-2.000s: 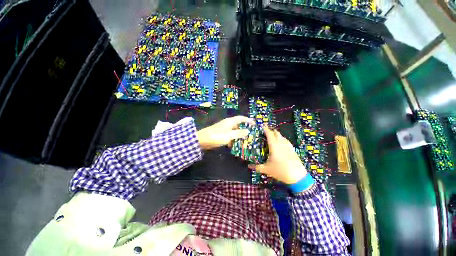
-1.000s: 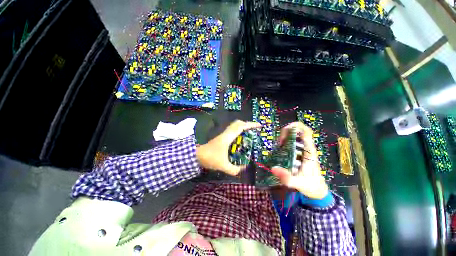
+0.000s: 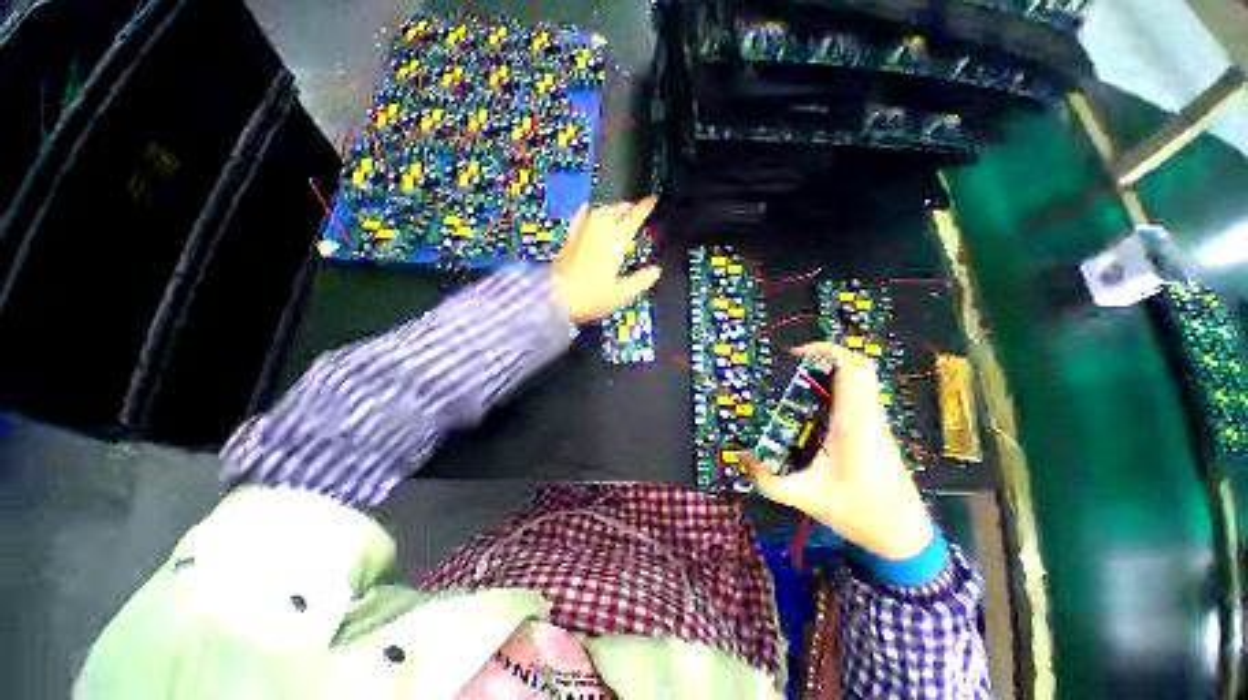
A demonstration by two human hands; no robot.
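Observation:
My left hand (image 3: 598,264) is over a small circuit board (image 3: 637,252) on the dark bench mat. Its thumb and fingers are apart around that board; whether they grip it is not clear. Another small circuit board (image 3: 630,332) lies just below my left hand. My right hand (image 3: 858,462), with a blue wrist band, holds a small circuit board (image 3: 797,413), tilted, between thumb and fingers. It is over the gap between a long circuit board panel (image 3: 725,362) and a second panel (image 3: 855,304), which it partly covers.
Rows of boards lie on a blue sheet (image 3: 572,194) at the far left. Black crates (image 3: 151,205) stand at the left and black stacked trays (image 3: 821,171) at the back. A pale edge rail (image 3: 988,424) borders the green-topped line (image 3: 1095,451) at the right. Loose red wires stick out from the boards.
My left hand has moved up and away from my right hand; the board it held now seems to lie below it. The white wipe is out of sight. My right hand still holds a board, now tilted differently.

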